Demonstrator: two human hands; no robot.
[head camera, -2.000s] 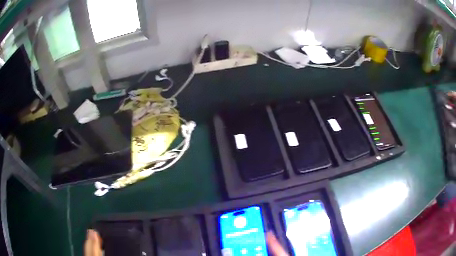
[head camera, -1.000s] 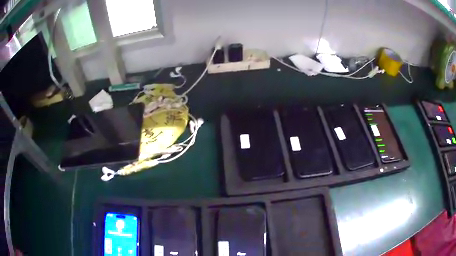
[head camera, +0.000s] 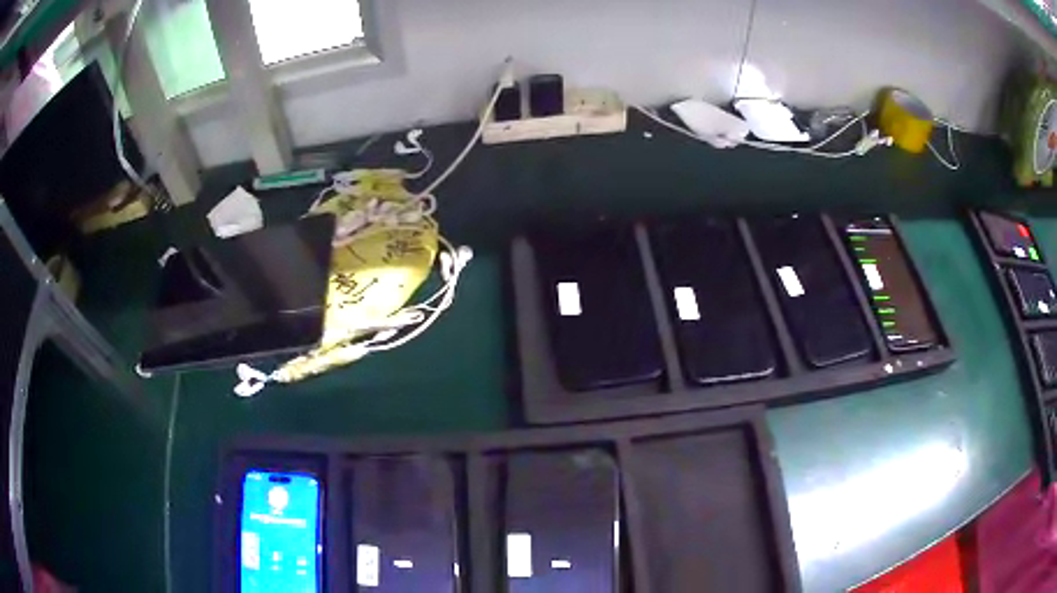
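Neither of my hands is in view. The near phone tray (head camera: 491, 449) is cut off by the bottom edge. Its leftmost slot holds a smartphone with a bright blue screen (head camera: 281, 535). The two middle slots each hold a dark smartphone (head camera: 405, 510) with a small white label or box. Its right slot (head camera: 707, 510) holds no phone. The far phone tray (head camera: 742, 400) holds three dark smartphones (head camera: 604, 330) with white labels. A smartphone with green text lines (head camera: 902, 304) lies in its right slot.
A glossy black panel (head camera: 238, 301) lies at left beside a yellow bundle (head camera: 377, 278) with white earphones. A power strip (head camera: 556, 123) and yellow tape roll (head camera: 905, 119) stand by the wall. Another phone tray (head camera: 1008, 336) is at far right. Pink cloth (head camera: 1018, 539) shows at lower right.
Both hands seen at the near tray two seconds ago are gone. The blue-screen phone then in its third slot no longer shows there; one is at far left. The right slot has lost its lit phone.
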